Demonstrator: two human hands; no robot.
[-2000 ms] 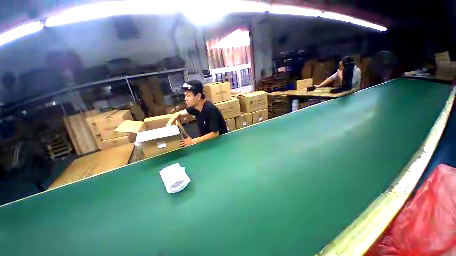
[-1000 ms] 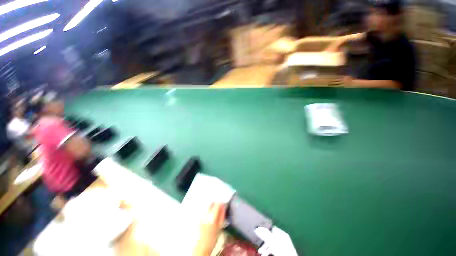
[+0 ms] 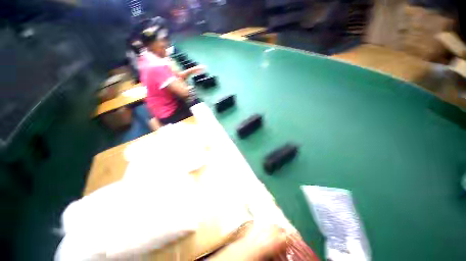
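A bubble bag (image 3: 337, 219), greyish and bulging as if filled, lies on or just above the green belt at the bottom right. A white patch at its lower end may be my gloved right hand; blur and the picture's edge hide which. My left hand (image 3: 255, 242) is bare, blurred and cut off at the bottom edge, over the line's wrapped edge; its fingers cannot be made out. Several black units stand in a row on the belt, the nearest unit (image 3: 281, 157) above and left of the bag. A heap of empty bubble bags (image 3: 127, 219) lies overexposed at the left.
The green conveyor belt (image 3: 388, 148) runs away to the upper left. Its white edge strip (image 3: 240, 168) turns red near my left hand. Cardboard (image 3: 107, 168) lies under the bags. A person in pink (image 3: 158, 86) reaches over the belt beyond the table. Cartons (image 3: 409, 30) stand at upper right.
My view has swung left and down. The unit that was at the mouth of a bag between my hands no longer shows bare; a greyish bulging bag is there. My left hand is lower.
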